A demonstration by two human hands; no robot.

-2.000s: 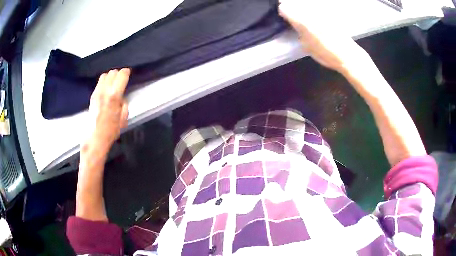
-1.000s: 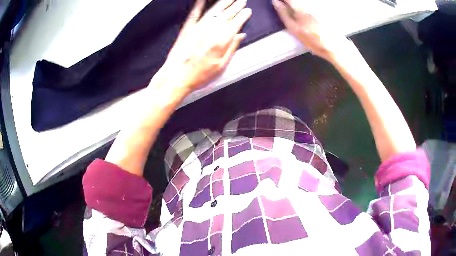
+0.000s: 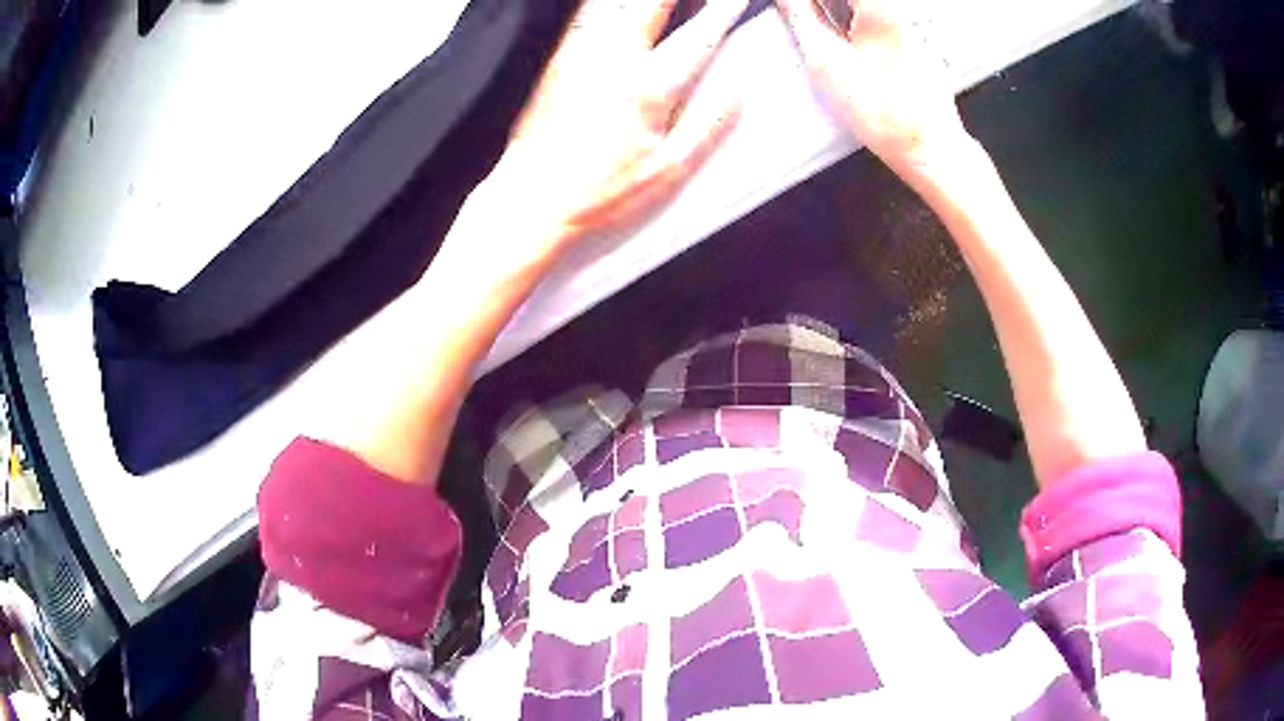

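A long dark navy garment piece (image 3: 338, 211) lies in a curve on the white ironing cover (image 3: 211, 127), from the lower left up to the top edge of the picture. My left hand (image 3: 620, 127) reaches over its upper part, fingers spread, with the fingertips at the top edge. My right hand (image 3: 873, 71) is close beside it at the top, with the fingertips cut off by the picture's edge. Dark cloth shows at the fingertips of both hands. Whether either hand grips it cannot be told.
The table's pale front edge (image 3: 521, 331) runs diagonally in front of me. A dark green floor (image 3: 1084, 211) shows at the right, with a pale rounded object (image 3: 1249, 423) at the far right. Cluttered items stand beyond the table's left end.
My left hand has moved from the left part of the cloth up and right, close to my right hand. The cloth now bends more steeply and its left end lies lower.
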